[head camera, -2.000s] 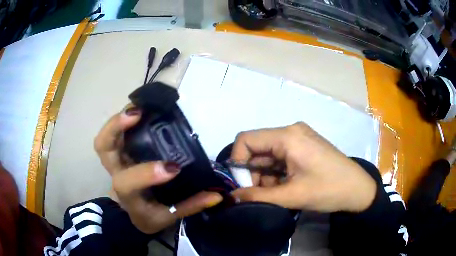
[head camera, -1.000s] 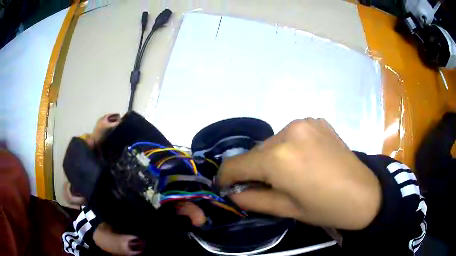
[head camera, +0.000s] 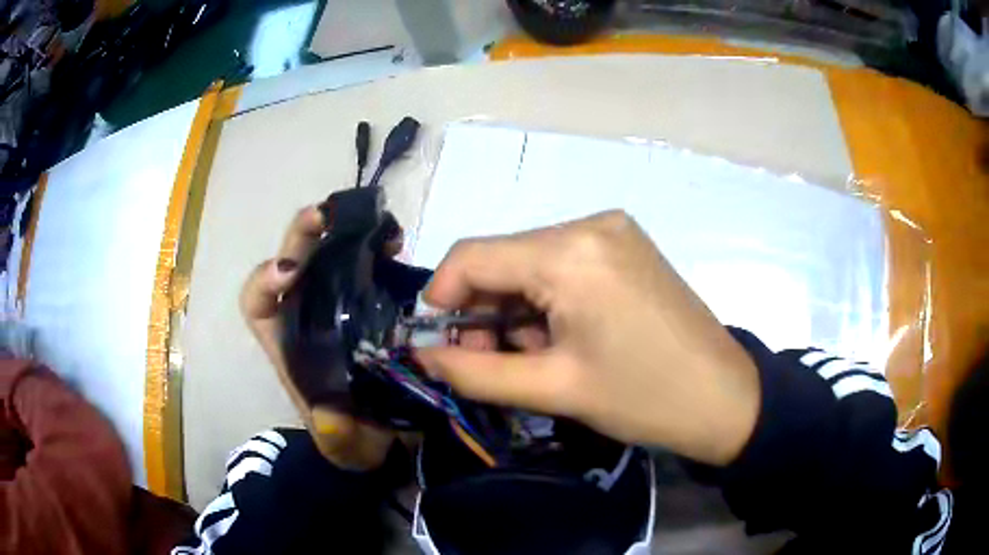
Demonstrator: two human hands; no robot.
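Note:
My left hand (head camera: 284, 284) holds the black curved rear cover (head camera: 325, 314) from its left side, with its opening turned to the right. Coloured wires (head camera: 439, 407) run from inside it down to the camera body (head camera: 531, 504), black with white edges, at the bottom of the view. My right hand (head camera: 586, 325) is at the cover's opening, with thumb and fingers closed on a thin, dark metallic tool, perhaps tweezers (head camera: 445, 322). Its tip is at the wire ends; whether it grips a plug is unclear. The board is mostly hidden.
The black pigtail cable's two ends (head camera: 399, 141) lie beyond the cover. A white plastic-covered sheet (head camera: 694, 206) lies on the beige surface edged with orange tape (head camera: 174, 314). A small black bowl (head camera: 564, 13) is at the top edge. A person's red-brown sleeve (head camera: 65, 455) is at left.
The cover has been raised and turned from showing its board and wires broadly. My right hand has moved from the camera body up and left to the cover's opening. The view has shifted.

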